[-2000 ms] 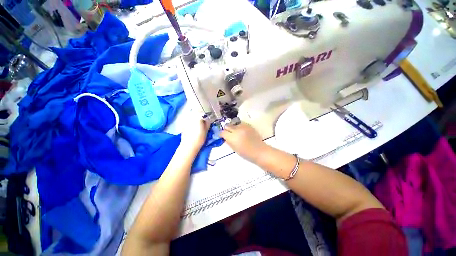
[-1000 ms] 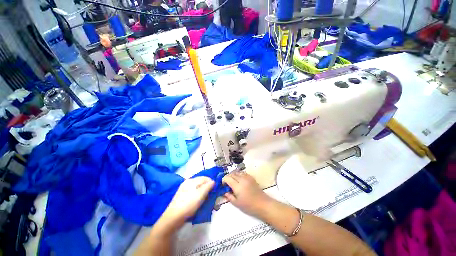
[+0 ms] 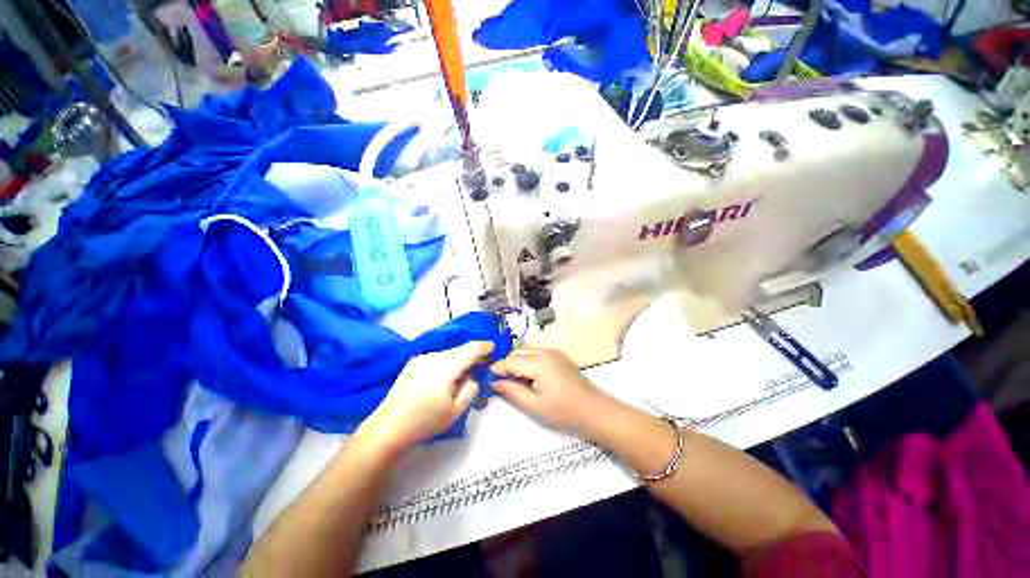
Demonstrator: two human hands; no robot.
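Note:
A crumpled royal blue garment piece [image 3: 328, 367] runs from the pile on the left to just in front of the needle area. My left hand [image 3: 435, 390] grips its edge, thumb and fingers pinched. My right hand [image 3: 542, 384] pinches the same cloth close beside the left fingertips. The fingertips partly hide the held edge. The white sewing machine [image 3: 700, 215] with "HIKARI" lettering stands behind my hands. The presser foot area [image 3: 505, 311] is just beyond the cloth; whether the cloth lies under the foot I cannot tell.
Dark blue thread snips [image 3: 796, 352] lie right of the needle. A light-blue lamp [image 3: 380, 254] hangs over the pile. An orange-handled tool [image 3: 447, 57] stands at the head's left end. A yellow bar [image 3: 935, 280] lies at the right. Pink cloth [image 3: 943, 502] is below the table.
First both hands were close at the needle; then they drew back toward the table's front edge with the blue cloth. Since one second ago, the fingertips have stayed close together. The camera view has shifted.

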